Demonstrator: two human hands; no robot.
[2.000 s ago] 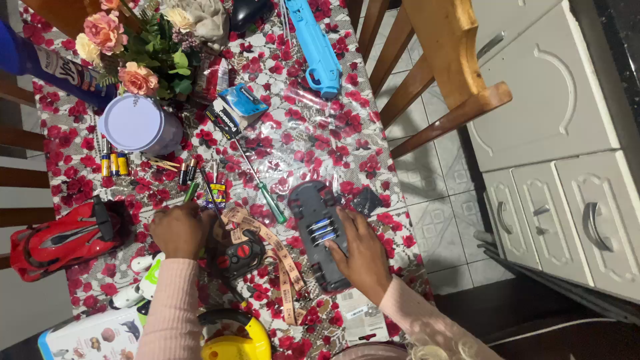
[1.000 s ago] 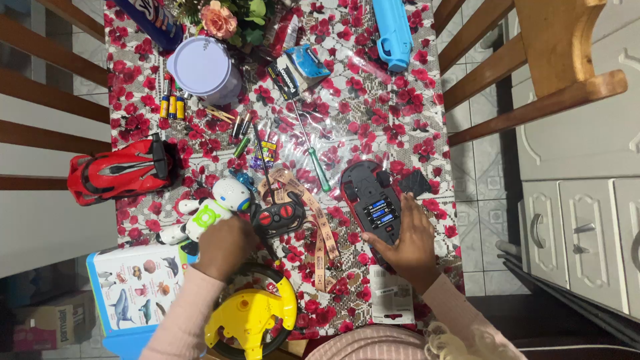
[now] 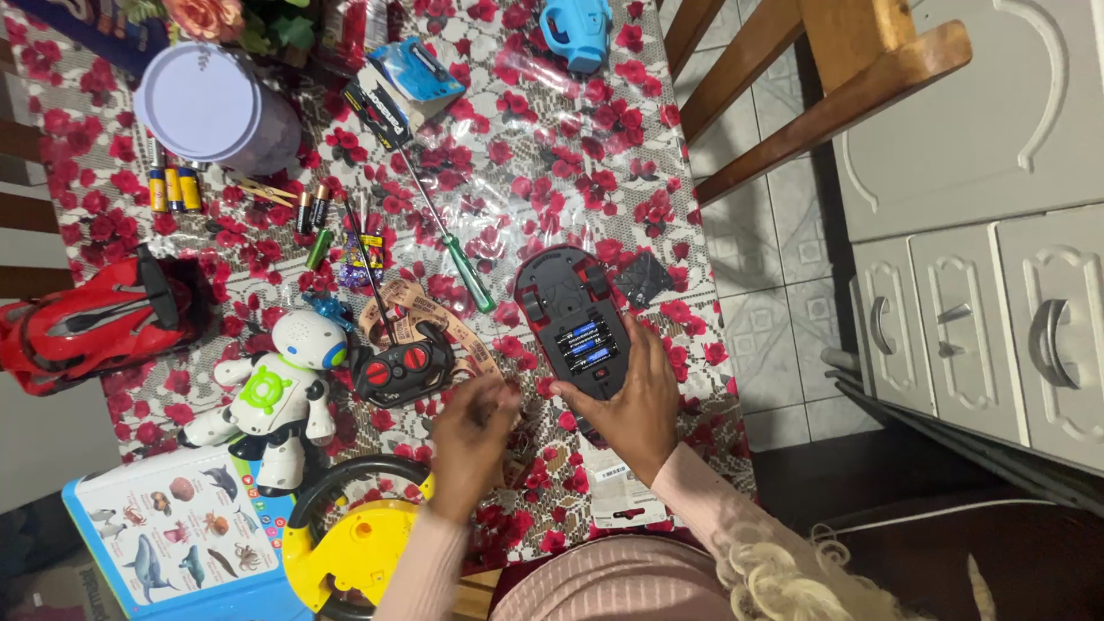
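Note:
My right hand [image 3: 634, 392] grips the rear end of an upturned toy car [image 3: 565, 302], its dark underside showing batteries [image 3: 588, 347] in the uncovered compartment. Left of the car, my left hand [image 3: 474, 435] hovers over the tablecloth, somewhat blurred; whether it holds something small cannot be told. Nearest to it are a black remote control [image 3: 402, 373] with red buttons and a patterned tape strip [image 3: 470, 341]. Above them lies a green-handled screwdriver [image 3: 468, 272]. A small black piece [image 3: 644, 279] rests right of the car, and a blister card [image 3: 619, 487] lies below it.
On the left are a red toy car [image 3: 86, 323], a white toy robot [image 3: 280, 388], a yellow toy steering wheel [image 3: 362, 543] and a picture book [image 3: 181, 535]. A lidded tub [image 3: 211, 108], loose batteries [image 3: 175, 188] and a battery pack [image 3: 405, 86] stand farther back. A wooden chair [image 3: 828, 103] borders the right.
My left hand has moved from beside the loose batteries, past the white robot, to the right toward the upturned car. My right hand stays on that car. The view has shifted.

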